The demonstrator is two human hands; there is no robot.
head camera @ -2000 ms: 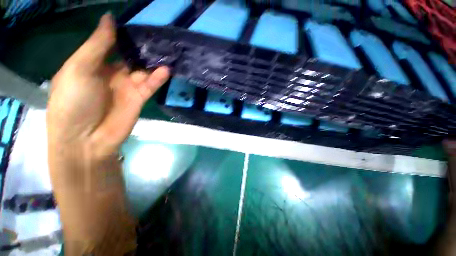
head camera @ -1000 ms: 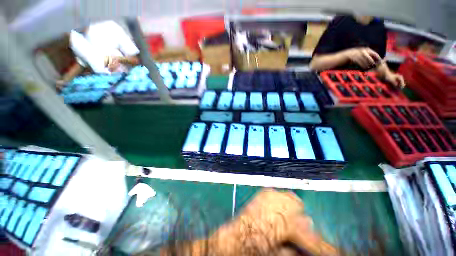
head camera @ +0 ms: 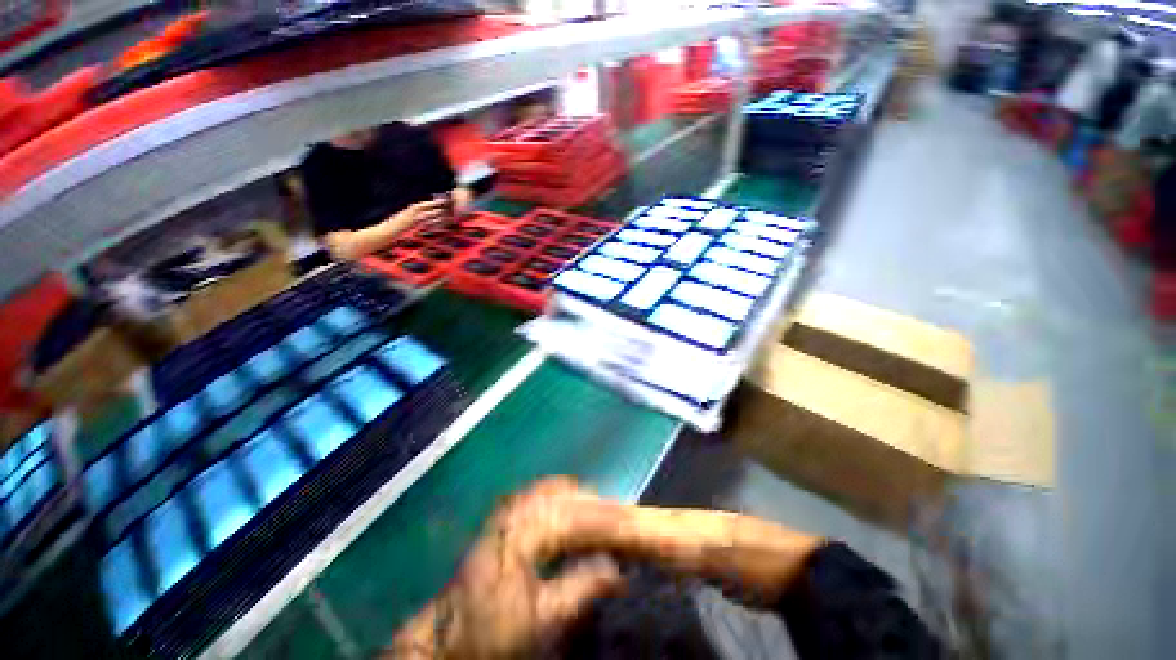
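Observation:
My left hand (head camera: 484,600) and my right hand (head camera: 561,522) are close together at the bottom centre, overlapping and blurred. I cannot tell whether either holds anything. A stack of black blister trays (head camera: 335,509) stands at the left on the green bench. Its top tray holds light-blue phone back covers (head camera: 264,471) in two outer rows, with a middle row set sideways. The hands are apart from this stack. Another tray stack (head camera: 690,264), with pale covers on top and plastic film (head camera: 645,368) around its lower part, stands further right near the bench edge.
Red trays (head camera: 529,252) with dark pieces lie behind the bench strip. A person in dark clothes (head camera: 374,181) reaches over them. An open cardboard box (head camera: 851,432) stands beside the bench at the right. A metal shelf beam (head camera: 323,110) crosses above. A grey aisle (head camera: 980,258) runs at the right.
The view first rises from the tray stack, then swings right. My left hand has let go of the stack. The hands now show together at the bottom, and the cardboard box and aisle have come into view.

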